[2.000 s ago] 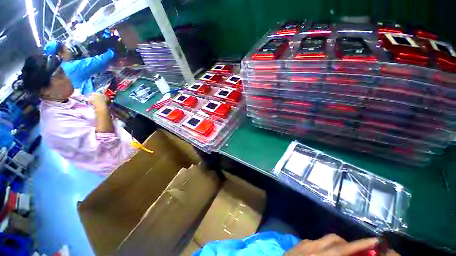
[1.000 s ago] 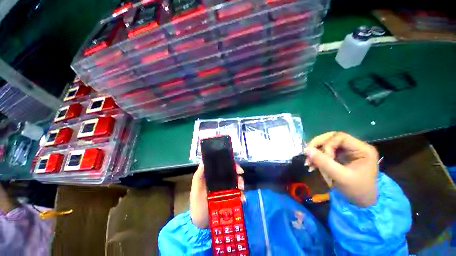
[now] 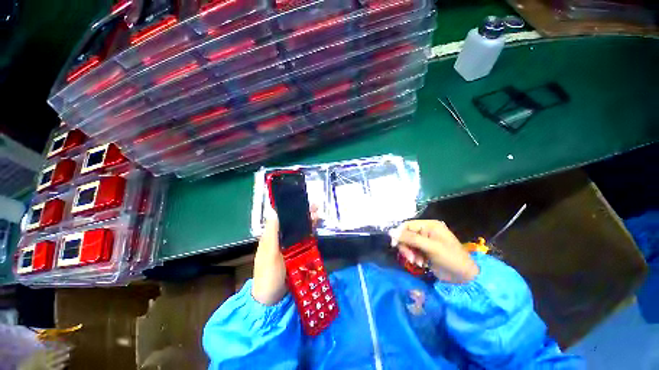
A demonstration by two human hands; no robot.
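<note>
My left hand (image 3: 269,269) holds an open red flip phone (image 3: 309,289), dark screen half up and keypad half toward me. My right hand (image 3: 436,249) is to its right, thumb and fingertips together at the bench edge. A dark flat shape (image 3: 354,246) lies between the phone and those fingertips; I cannot tell if they hold it. The lens tray (image 3: 368,194) lies at the bench edge, partly behind the phone. The air blow gun (image 3: 477,246) shows its orange handle and thin nozzle beside my right hand; part of its red hose (image 3: 411,261) shows below the fingers.
A tall stack of blister trays (image 3: 267,94) stands behind the lens tray. An open blister tray (image 3: 72,217) of closed red phones is at left. Tweezers (image 3: 459,123), black frames (image 3: 509,107) and a white bottle (image 3: 479,54) are on the green mat. A cardboard box (image 3: 571,253) is below right.
The view has swung from the left side to in front of me. Since one second ago, the phone has tilted left, and my right hand has moved closer to it, fingertips lower.
</note>
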